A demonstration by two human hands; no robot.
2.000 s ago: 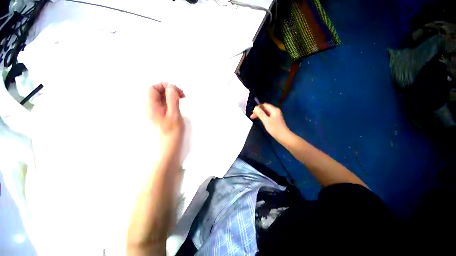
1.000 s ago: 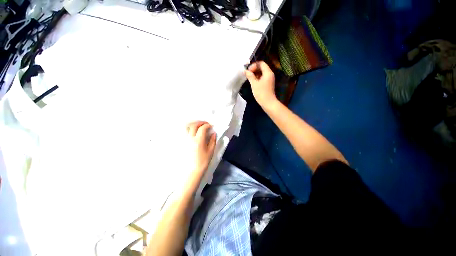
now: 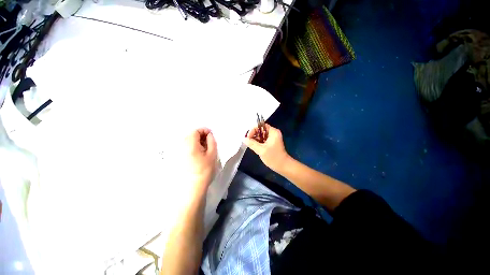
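Observation:
A white jacket (image 3: pixel 123 107) lies in front of me, so overexposed that its seams and folds barely show. My left hand (image 3: pixel 203 153) is on it near its right side, thumb and fingers curled together; glare hides whether cloth is pinched between them. My right hand (image 3: pixel 270 146) is at the jacket's right edge, holding dark thread snips (image 3: pixel 261 129) with the tips pointing up. Its thumb and finger are close to the cloth edge; contact is unclear. A pointed white corner of cloth sticks out above the snips.
Black hangers (image 3: pixel 215 6) lie at the table's back edge, with more dark hangers (image 3: pixel 16 48) at the upper left. A striped woven stool seat (image 3: pixel 325 45) stands beyond the table's right edge, over the blue floor (image 3: pixel 370 129). Patterned cloth shows at the far right.
My right hand has come down and left from the upper table corner to near my left hand, and the snips now show clearly. My left hand has shifted slightly left.

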